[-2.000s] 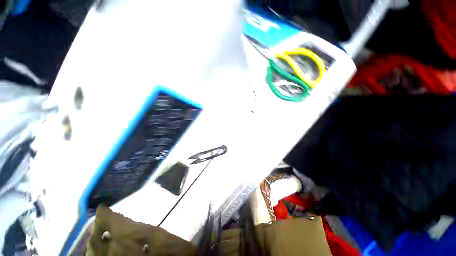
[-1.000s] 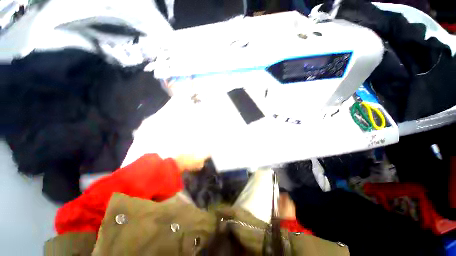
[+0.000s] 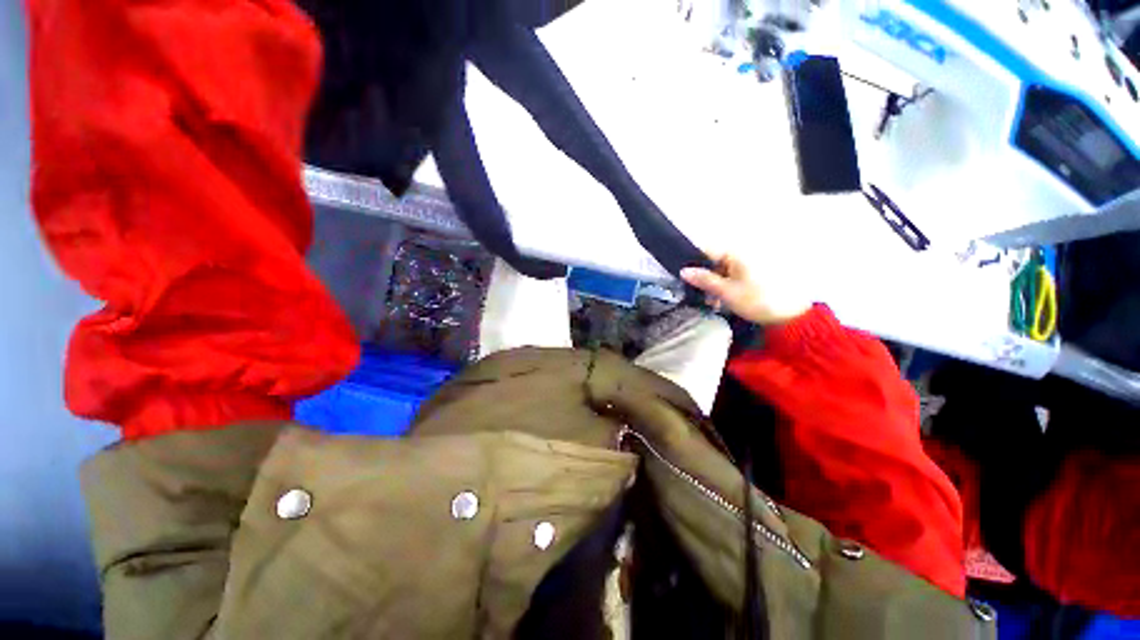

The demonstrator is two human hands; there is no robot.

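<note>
My right hand (image 3: pixel 740 288) is at the front edge of the white machine table, its fingers closed on the end of a narrow black fabric strip (image 3: pixel 600 156). The strip runs up and left to a dark cloth heap (image 3: pixel 388 75). A second black strip (image 3: pixel 473 188) hangs from the heap over the table edge. My left red sleeve reaches up at the left; my left hand is not visible, cut off or hidden at the top. The white sewing machine head (image 3: pixel 931 50) is at the upper right.
A black phone (image 3: pixel 824 125) and black thread snips (image 3: pixel 896 216) lie on the table (image 3: pixel 713 138). Green and yellow scissors (image 3: pixel 1034 300) are at the bed's right end. Below the left table edge is a blue crate (image 3: pixel 375 394). Red and black cloth is at the lower right.
The view has turned left, so the machine now shows at the upper right. My left arm has gone from the lap area up to the left. My right hand now holds a strip end at the table edge.
</note>
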